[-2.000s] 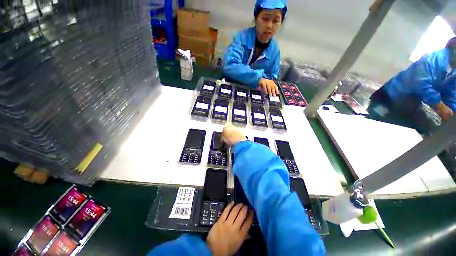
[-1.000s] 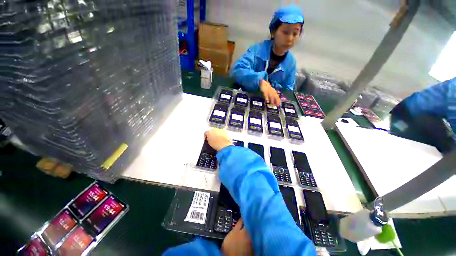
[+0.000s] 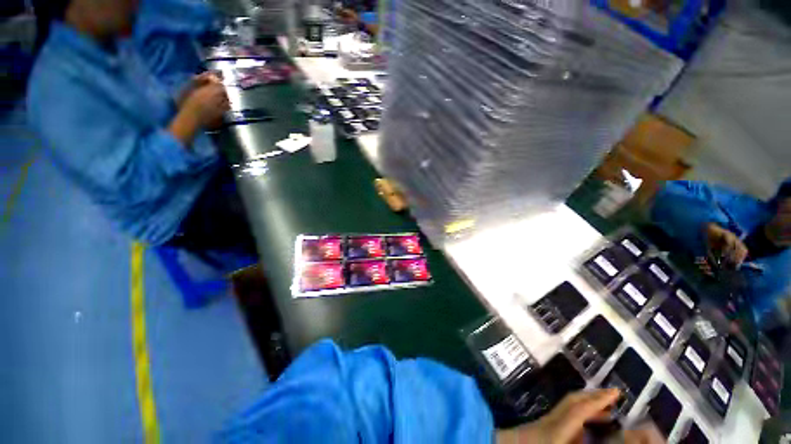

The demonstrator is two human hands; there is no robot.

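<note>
Black keypad mobile phones (image 3: 595, 343) lie in a slanting row on the white board at lower right. Beside them is a clear blister tray with a barcode label (image 3: 506, 356). More phones, white stickers up, fill a blister tray (image 3: 664, 323) farther right. My left hand (image 3: 565, 421) reaches over the near phones at the bottom edge, fingers towards the right. My right hand (image 3: 643, 435) is blurred and mostly cut off by the bottom edge, just right of it. Whether either hand grips a phone cannot be told.
A tray of pink-red screen parts (image 3: 364, 262) lies on the green bench. Stacked blister trays (image 3: 494, 113) stand tall behind. A whitish bottle (image 3: 323, 140) stands farther along. One person in blue (image 3: 113, 130) is at left, another (image 3: 694, 212) across the bench at right.
The view has swung left, showing the aisle floor and the person at left. The phones now lie at lower right. My left hand has come into fuller view; my right hand is mostly out of the picture.
</note>
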